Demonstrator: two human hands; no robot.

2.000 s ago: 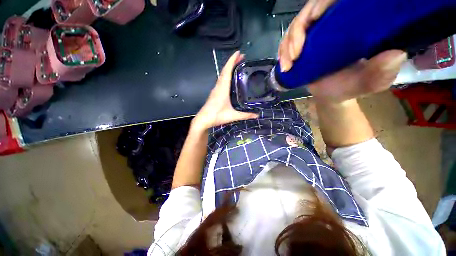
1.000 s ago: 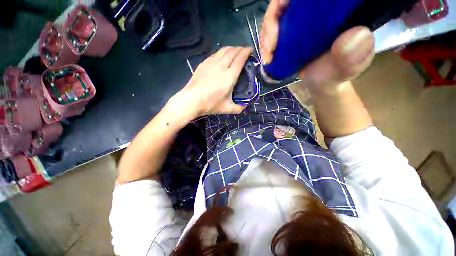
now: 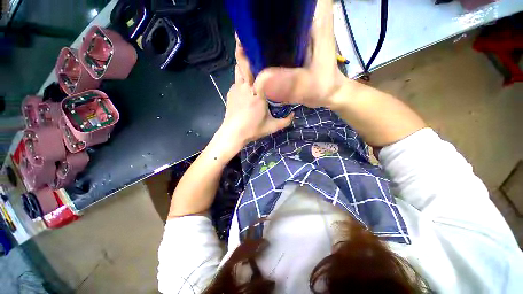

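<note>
My right hand (image 3: 304, 83) is wrapped around the large blue electric screwdriver (image 3: 252, 34) at the top centre. The tool looks huge near the camera and its tip is hidden. My left hand (image 3: 246, 112) holds a black front frame (image 3: 279, 108) at the bench's front edge, just below the tool. Only a small dark lower part of the frame shows between my hands. Whether the tip touches the frame cannot be seen.
Several pink housings (image 3: 92, 118) stand on the dark bench mat (image 3: 143, 132) at the left. Black frames (image 3: 162, 43) and stacked black parts (image 3: 203, 43) lie at the back. A black cord (image 3: 383, 34) hangs over the white surface (image 3: 418, 28) at right. Dark parts sit below the bench edge.
The blue screwdriver and my right hand have swung left and now cover most of the black frame. My left hand has shifted around the frame. The camera view has turned a little.
</note>
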